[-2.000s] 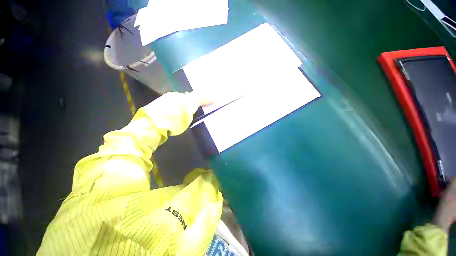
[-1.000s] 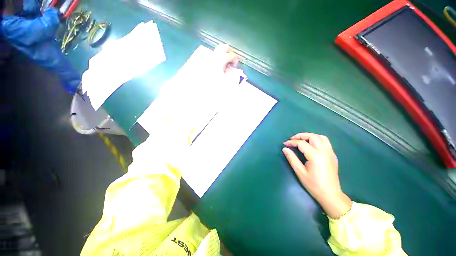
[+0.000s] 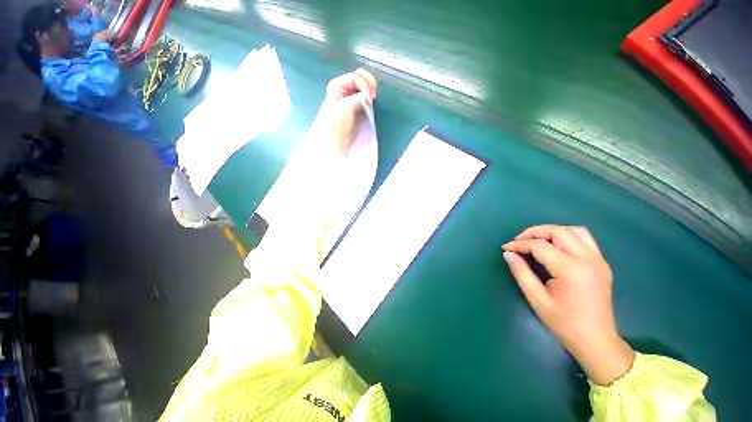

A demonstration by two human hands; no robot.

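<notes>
My left hand (image 3: 353, 97) is closed on the far corner of a white strip sheet (image 3: 363, 165), lifting and bending it off the green mat. My sleeve and glare hide part of that sheet. Another white strip sheet (image 3: 404, 231) with thin dark edges lies flat to its right. My right hand (image 3: 569, 288) hovers over or rests on the mat, palm down with curled fingers. Its thumb and fingertips are close together, and no object shows in it.
Fanned white papers (image 3: 239, 124) lie at the far left above a pale bin (image 3: 191, 206). A red fixture (image 3: 688, 91) with a dark panel (image 3: 730, 41) is at upper right. Yellow-green cords (image 3: 162, 72) and a person in blue (image 3: 91, 82) are at upper left.
My left hand has lifted the sheet's far corner and shifted it left, opening a gap between the two sheets. The view has shifted, and my right hand keeps its curled pose.
</notes>
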